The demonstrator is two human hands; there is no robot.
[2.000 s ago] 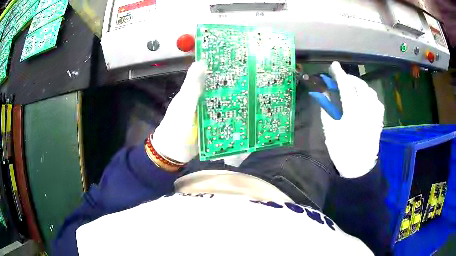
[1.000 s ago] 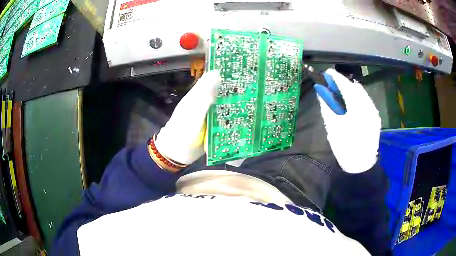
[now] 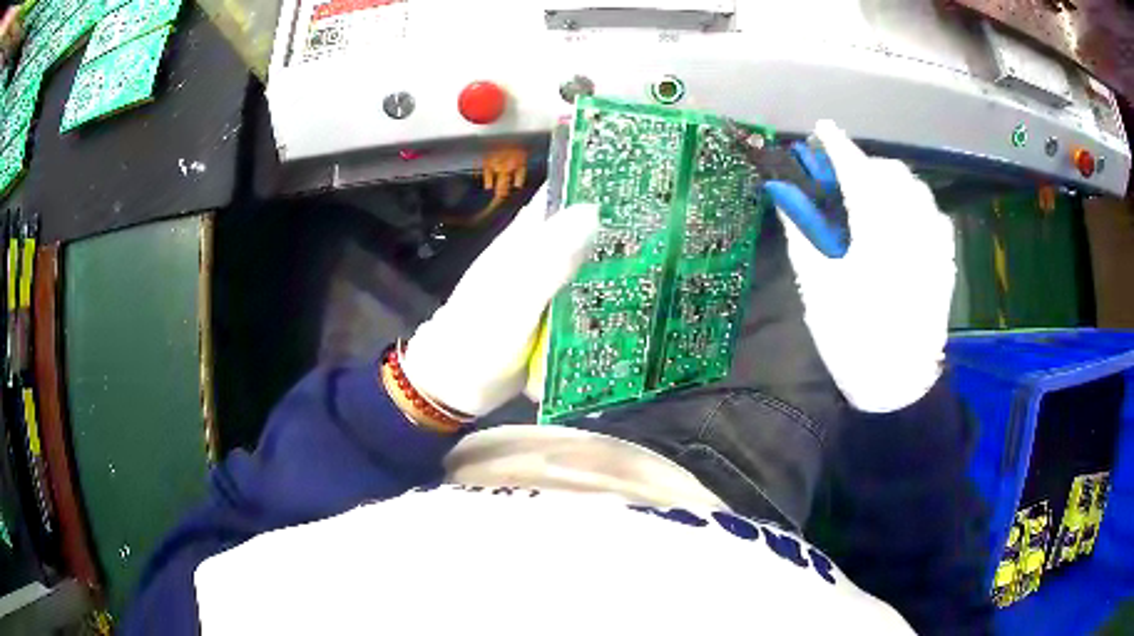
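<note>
My left hand [image 3: 504, 304], in a white glove, holds a green PCB panel [image 3: 634, 298] by its left edge above my lap. The panel is tilted, with its silver solder dots facing me and a dark line between its two halves. My right hand [image 3: 877, 273], also in a white glove, holds side cutters [image 3: 815, 205] with blue handles. The dark jaws are over the panel's upper right corner. Whether they touch a lead is too small to tell.
A white-grey machine [image 3: 821, 87] with a red button [image 3: 481, 102] stands ahead. A blue plastic bin [image 3: 1014, 410] with yellow-topped parts is at the right. Other green boards [image 3: 122, 62] lie on a black mat [image 3: 149, 168] at the upper left.
My left hand has moved the panel right and slightly down, and the panel leans more. The cutters' jaws have come from beside the panel to over its upper right corner.
</note>
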